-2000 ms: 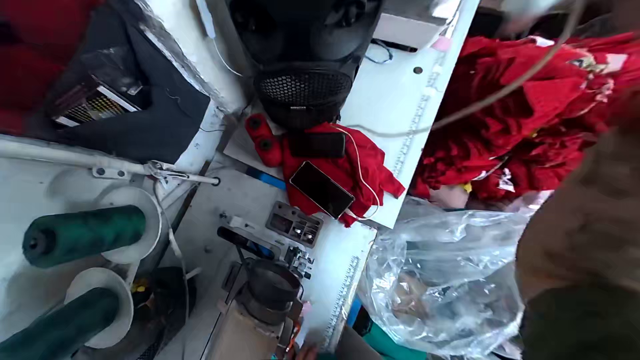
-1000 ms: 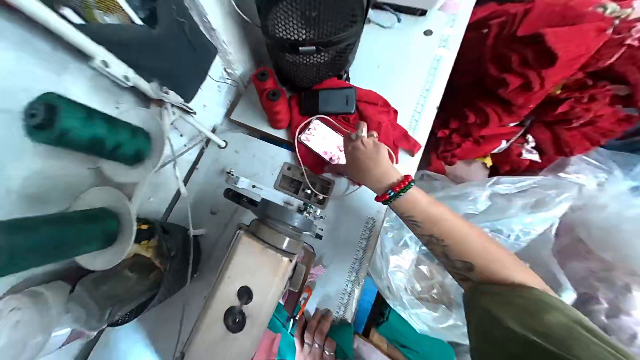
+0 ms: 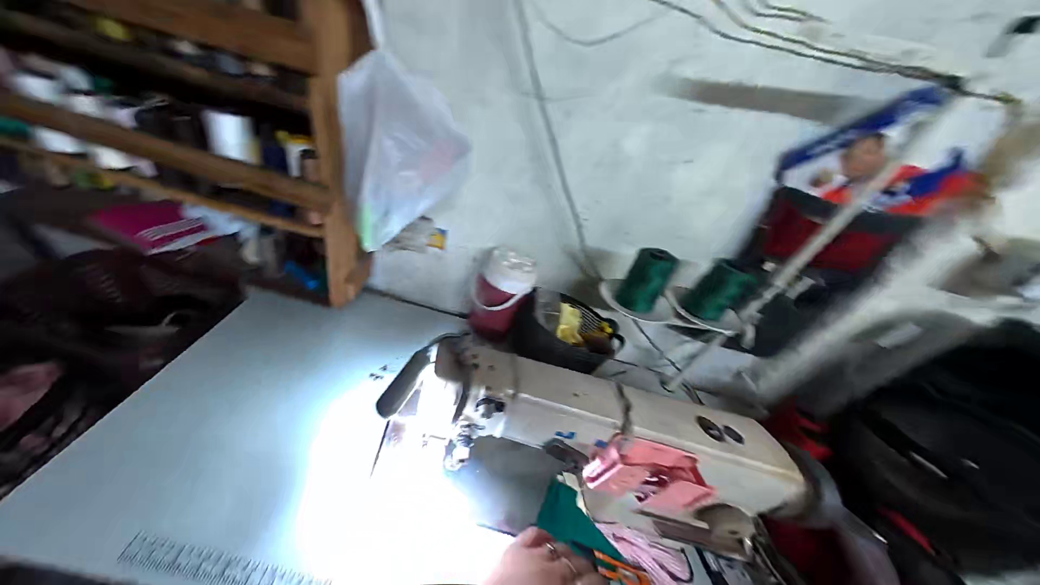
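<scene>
At the bottom edge is my right hand (image 3: 546, 561), a ring on one finger, partly cut off by the frame. It touches or lies beside a piece of green fabric (image 3: 567, 513); blur hides whether the fingers grip it. An orange-handled tool (image 3: 621, 569) and a bundle of pink cord (image 3: 646, 552) lie just right of the hand. Behind them stands a sewing machine (image 3: 569, 398), its needle area (image 3: 461, 443) at the left end under bright light. A pink plastic holder (image 3: 650, 473) is fixed on its front. My left hand is out of view.
Around the machine extends a pale worktable (image 3: 236, 406), with a ruler strip (image 3: 203, 561) near its front edge. Behind are a red jug (image 3: 496, 296), a black basket (image 3: 540, 345) and green thread cones (image 3: 646, 280). Wooden shelving (image 3: 329, 162) with a hanging plastic bag (image 3: 398, 146) stands left.
The view has swung widely to the wall and shelving. A second ago my left hand was on a phone lying on red cloth; hand, phone and cloth are now out of view.
</scene>
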